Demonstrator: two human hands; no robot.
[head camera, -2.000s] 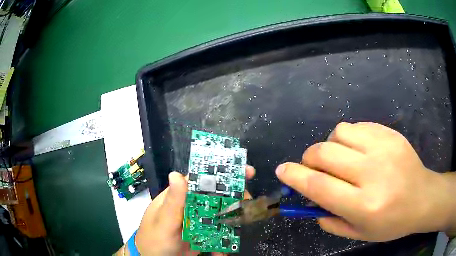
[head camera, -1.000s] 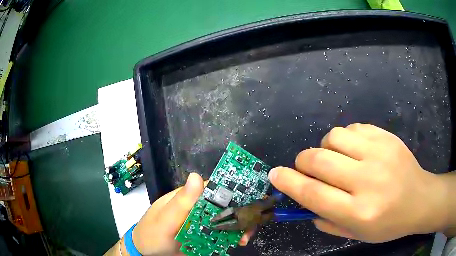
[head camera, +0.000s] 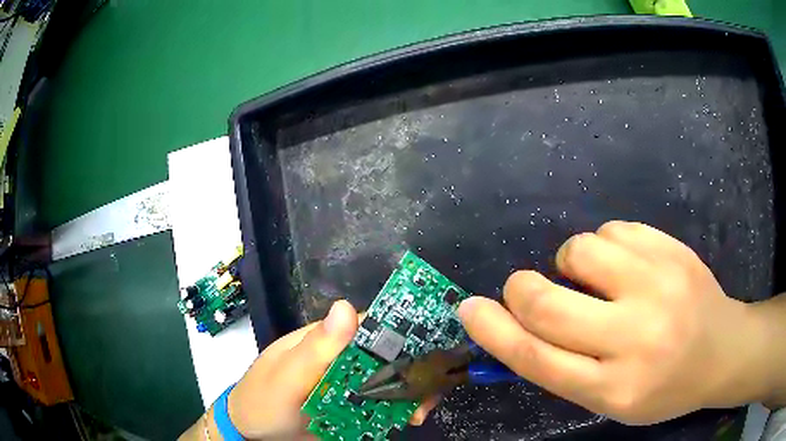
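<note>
The green circuit board (head camera: 371, 388) is tilted, solder side up, above the near left part of the tray. A grey square part sits near its middle. My left hand (head camera: 280, 375) holds the board by its edges, thumb on the left edge and a fingertip showing at the right. My right hand (head camera: 603, 323) is closed around the blue-handled diagonal cutters (head camera: 427, 373). The cutter jaws lie over the board's lower half, below the grey part, tips pointing left. Whether the tips touch a lead is too small to tell. My right index fingertip is at the board's upper right edge.
The black tray (head camera: 517, 53) has a raised rim and bright specks on its floor. A second circuit board (head camera: 215, 297) lies on a white sheet (head camera: 202, 185) left of the tray. An orange object (head camera: 41, 344) stands at the far left. A yellow-green item (head camera: 662, 7) is at the top edge.
The board has turned clockwise from nearly upright to a slant, mostly by one second ago. Since then, the cutter tips have shifted slightly left and the right hand slightly down.
</note>
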